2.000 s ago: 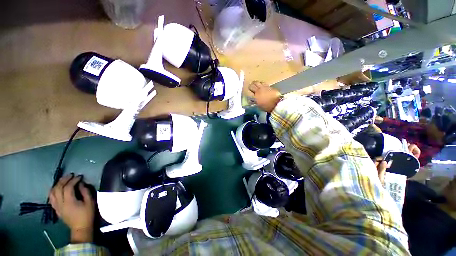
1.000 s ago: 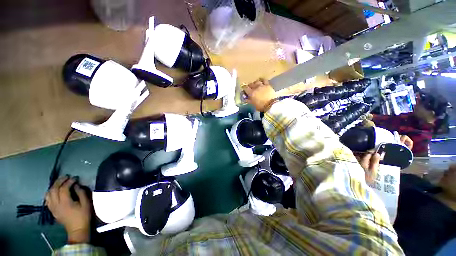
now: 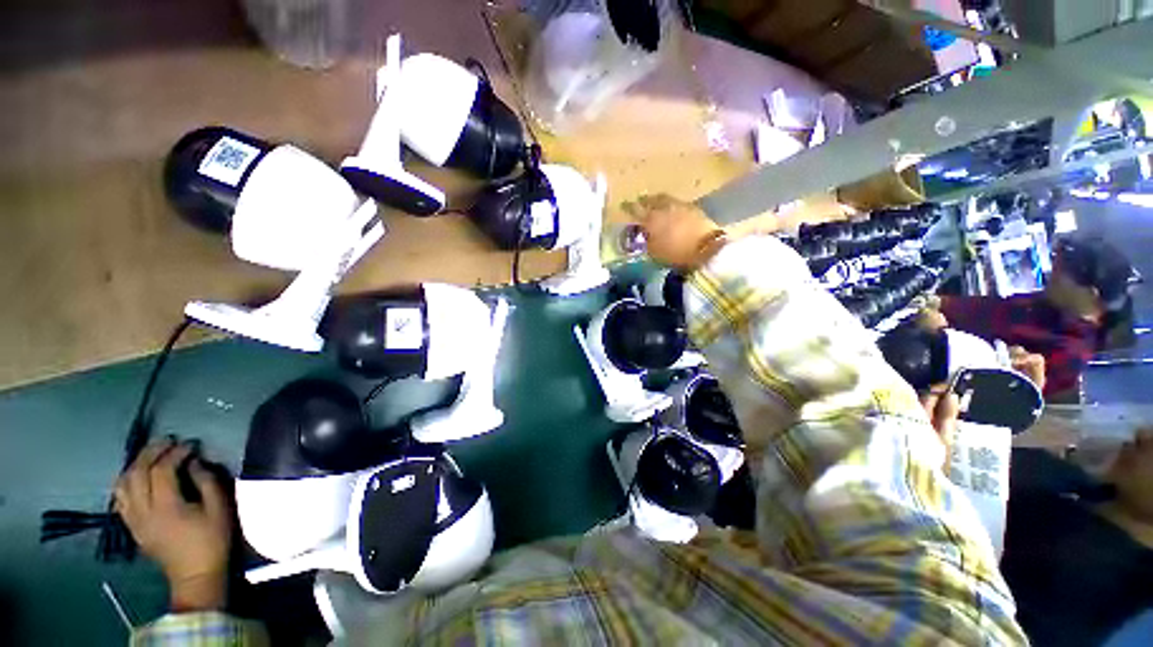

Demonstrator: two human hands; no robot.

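Note:
My left hand (image 3: 177, 521) is at the lower left, fingers curled over a black camera cable (image 3: 149, 411) whose dark plug ends fan out beside it. Beside this hand lies a white-and-black camera (image 3: 297, 518) with its dark base plate (image 3: 396, 521) facing up. My right hand (image 3: 679, 233) reaches to the foot of the grey metal post. Its fingertips are on a small round pale part (image 3: 628, 238), blurred. More cameras lie between my hands, one (image 3: 417, 339) on the green mat and another (image 3: 550, 225) near the mat's edge.
The slanting grey post (image 3: 872, 145) stands beyond my right hand. Other cameras (image 3: 297, 209) lie on the tan board (image 3: 76, 253). Cameras (image 3: 645, 335) stand under my right forearm. A clear bag (image 3: 588, 63) is at the back. Another person's hand (image 3: 942, 417) holds a camera at right.
My right hand stays by the post, its fingers shifting slightly around the small round part. My left hand stays on the cable. The view has shifted a little.

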